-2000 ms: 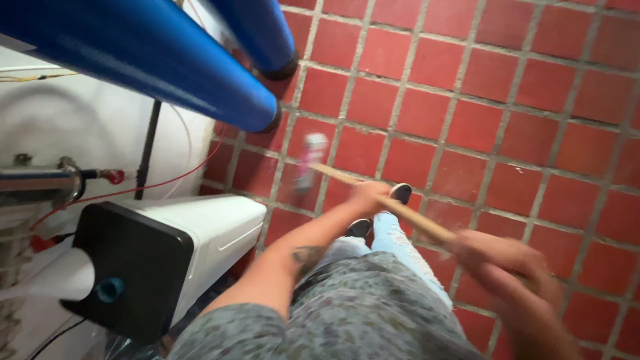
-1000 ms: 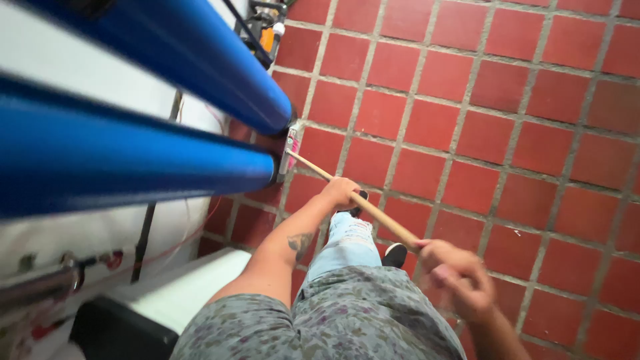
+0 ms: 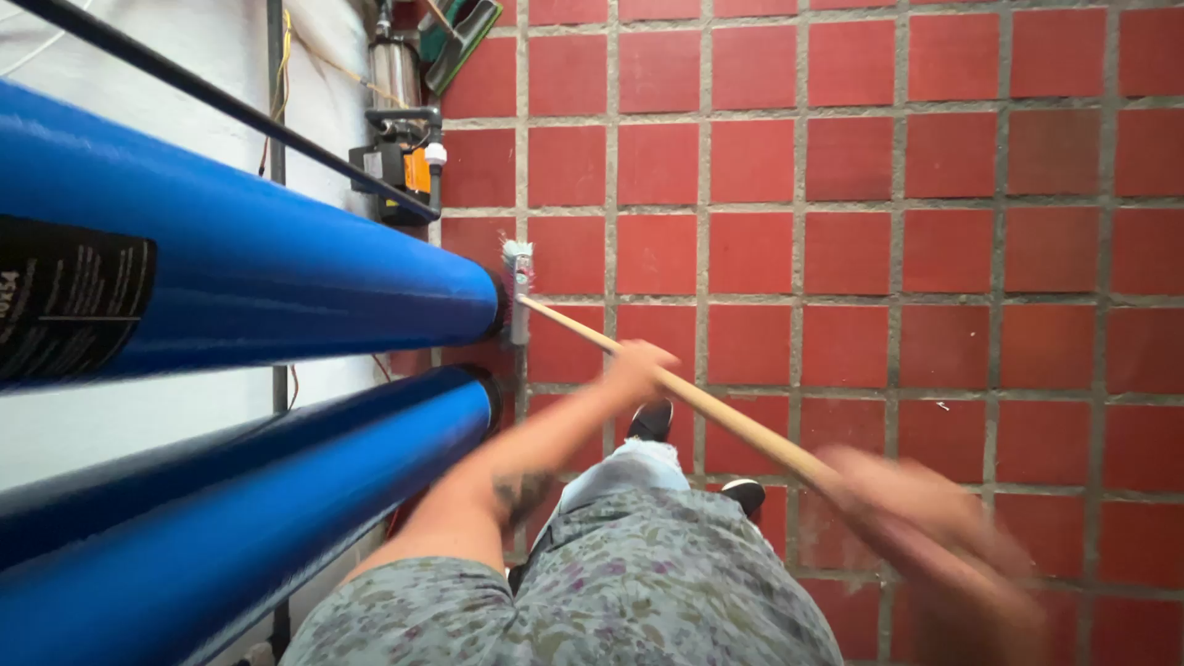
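Note:
A broom with a wooden handle [image 3: 740, 421] slants from lower right to upper left. Its head [image 3: 520, 294] rests on the red tiled floor [image 3: 849, 346], close beside the black base of the upper blue cylinder [image 3: 370, 287]. Partway down the handle, my left hand [image 3: 646, 370] is closed around the wood. My right hand [image 3: 911, 499], blurred by motion, grips the handle nearer its top end. The bristles show as a pinkish fringe on the side of the head that faces the cylinder.
A second blue cylinder [image 3: 305, 490] stands on the left by the white wall. Beyond them are a pump [image 3: 402, 171] with dark pipes and a green-edged broom or squeegee head [image 3: 465, 44]. A dark pipe [image 3: 222, 102] crosses the upper left. My shoes [image 3: 651, 421] are on the tiles.
The view has shifted along the floor, bringing the pump into fuller sight. The broom head, out on the tiles and blurred two seconds ago, is now beside a cylinder base. Both hands remain on the handle.

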